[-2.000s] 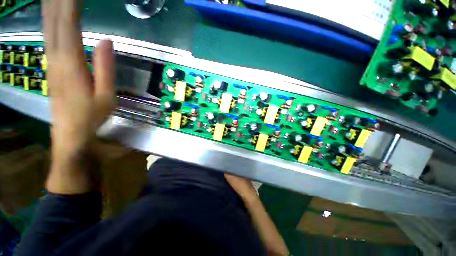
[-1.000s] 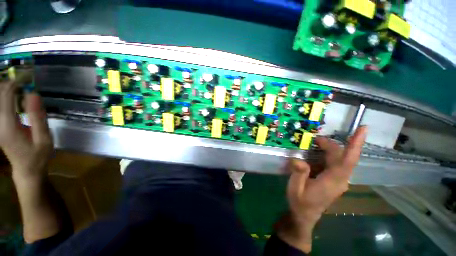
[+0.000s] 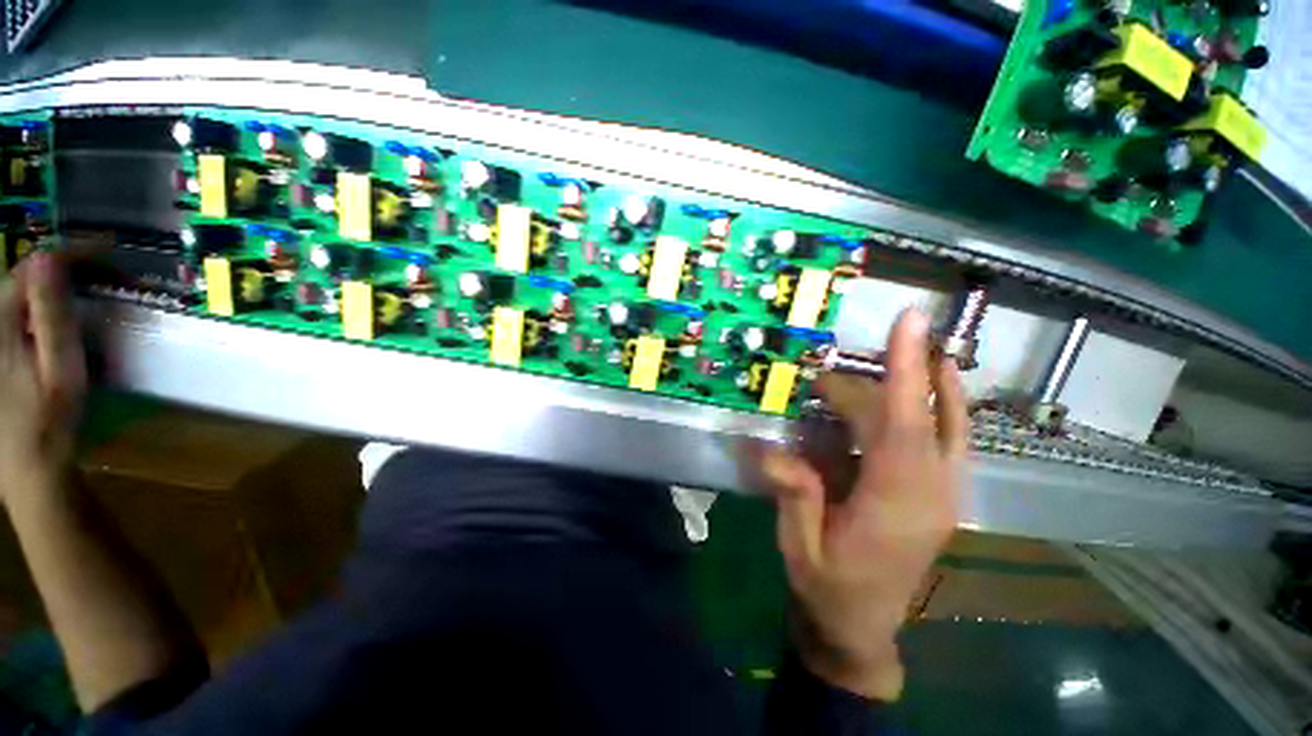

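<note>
A long green circuit board panel [image 3: 446, 266] with two rows of yellow-topped transformers lies flat between the metal conveyor rails. My right hand [image 3: 871, 475] is at the panel's right end, over the near rail, fingers apart and holding nothing visible. My left hand [image 3: 41, 360] is at the left picture edge, partly cut off, fingertips over the near rail beside a second populated panel [image 3: 25, 180]. What its fingertips touch is unclear. A dark gap lies between the two panels.
The near rail [image 3: 360, 403] runs across in front of me. Right of the panel are metal rods, white plates [image 3: 1115, 385] and a toothed chain. Another populated board [image 3: 1072, 122] lies on the green bench at the upper right, near a blue bin edge [image 3: 892, 36].
The panel has shifted left along the conveyor, narrowing the gap to the left panel and uncovering another rod at its right. My right hand has moved left with the panel's end.
</note>
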